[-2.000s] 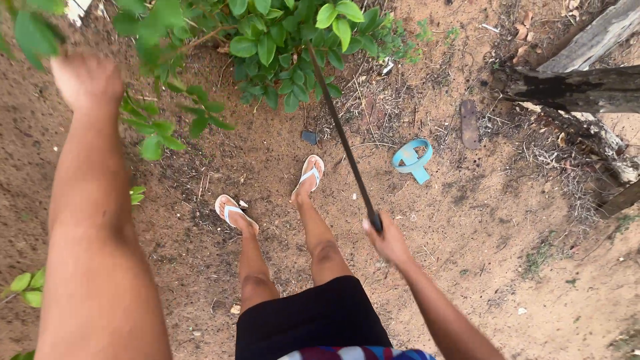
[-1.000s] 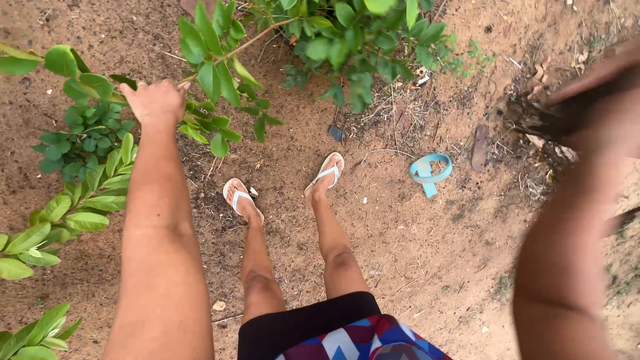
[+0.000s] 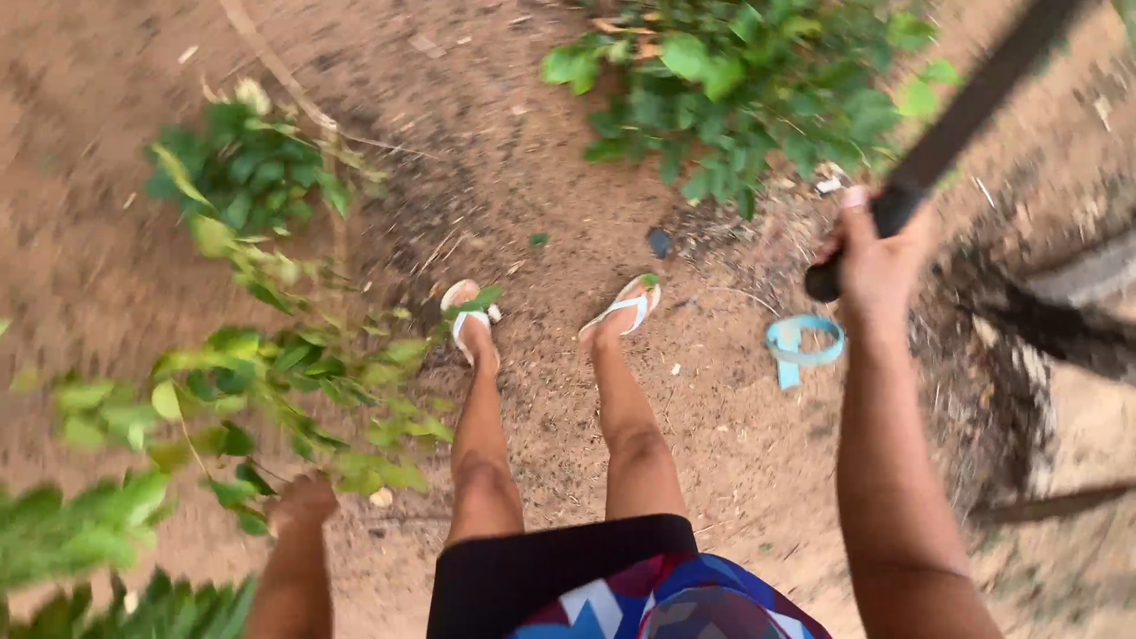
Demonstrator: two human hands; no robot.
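My right hand (image 3: pixel 887 266) grips the black handle of a machete (image 3: pixel 967 106), its dark blade angled up to the top right corner, blurred by motion. At the lower left, my left hand (image 3: pixel 303 504) is closed on a leafy green branch (image 3: pixel 293 373) that spreads above and around it; the fingers are partly hidden. A leafy shrub (image 3: pixel 745 98) grows at the top, left of the blade. Loose green leaves lie on or over my feet in white flip-flops (image 3: pixel 626 311).
A light-blue plastic ring with a tab (image 3: pixel 806 342) lies on the sandy ground beside my right forearm. Weathered wood (image 3: pixel 1065 319) lies at the right edge. A small bush (image 3: pixel 248 164) stands at the upper left, and more foliage (image 3: pixel 80 532) at the lower left.
My left hand has come down toward my body with the branch. My right hand, blurred and raised at the right a second ago, now holds the machete nearer the shrub.
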